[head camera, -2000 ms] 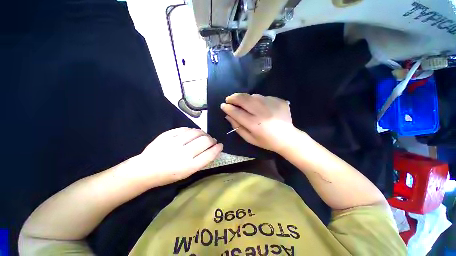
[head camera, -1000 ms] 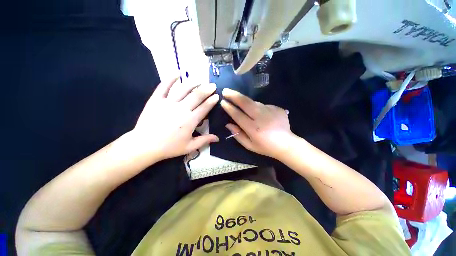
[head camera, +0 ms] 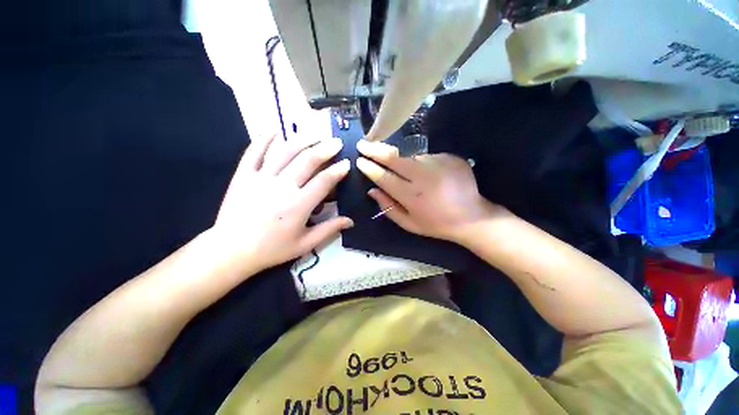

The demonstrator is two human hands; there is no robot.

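Black fabric (head camera: 356, 194) lies on the white machine bed (head camera: 356, 271), in front of the presser foot (head camera: 344, 121). My left hand (head camera: 284, 198) lies flat with fingers spread, its fingertips at the fabric's left edge. My right hand (head camera: 425, 190) presses the fabric with its index and middle fingertips, close to the foot. A thin light sliver (head camera: 382, 212) sticks out from the curled fingers of my right hand; the rest of it is hidden. The needle tip cannot be made out.
The white sewing machine head (head camera: 632, 49) spans the top. Black cloth (head camera: 105, 162) covers the left side and more lies at the right. A blue bin (head camera: 677, 198) and a red stool (head camera: 689, 308) stand at far right. A dark cord (head camera: 276, 89) lies on the bed.
My left hand has moved up from the bed's front edge to beside the foot. My right hand has shifted slightly towards the foot. More of the fabric's front edge and bed shows.
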